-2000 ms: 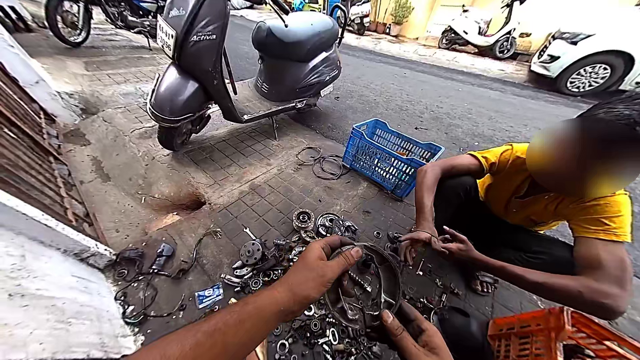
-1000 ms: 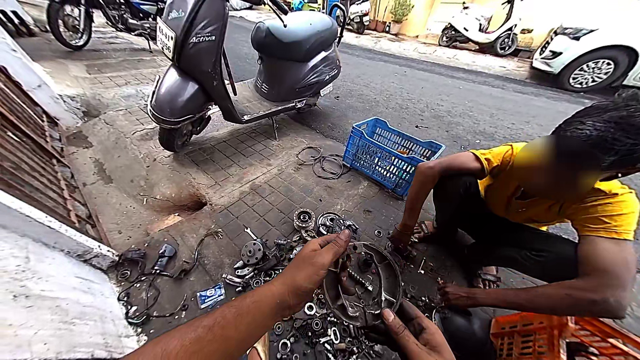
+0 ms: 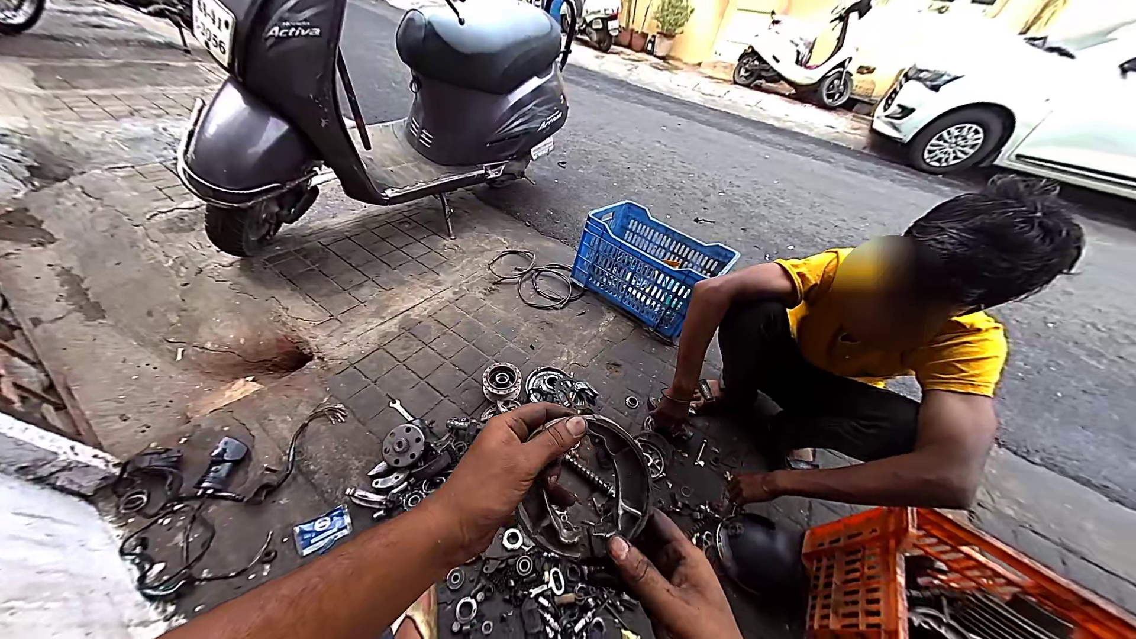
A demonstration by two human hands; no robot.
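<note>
A pair of curved metal brake shoes (image 3: 628,475), joined into a ring with a coil spring (image 3: 589,476) across it, is held up in both my hands. My left hand (image 3: 510,466) pinches its upper left edge between thumb and fingers. At the lower right edge, my right hand (image 3: 666,572) grips it with the thumb in front. Below and behind the ring lie many loose nuts, washers and bolts (image 3: 555,581) on the paving. A round hub (image 3: 502,382), a perforated metal disc (image 3: 404,445) and an open-end wrench (image 3: 400,409) lie beyond my left hand.
A person in a yellow shirt (image 3: 963,355) squats at right, hands near the parts. A blue crate (image 3: 635,280) stands behind, an orange crate (image 3: 856,577) at lower right. Wiring (image 3: 182,541) and a blue packet (image 3: 322,531) lie left. A grey scooter (image 3: 373,133) is parked beyond.
The other person's hands, together in the air two seconds ago, have moved apart and down towards the ground. My hands still hold the brake shoes.
</note>
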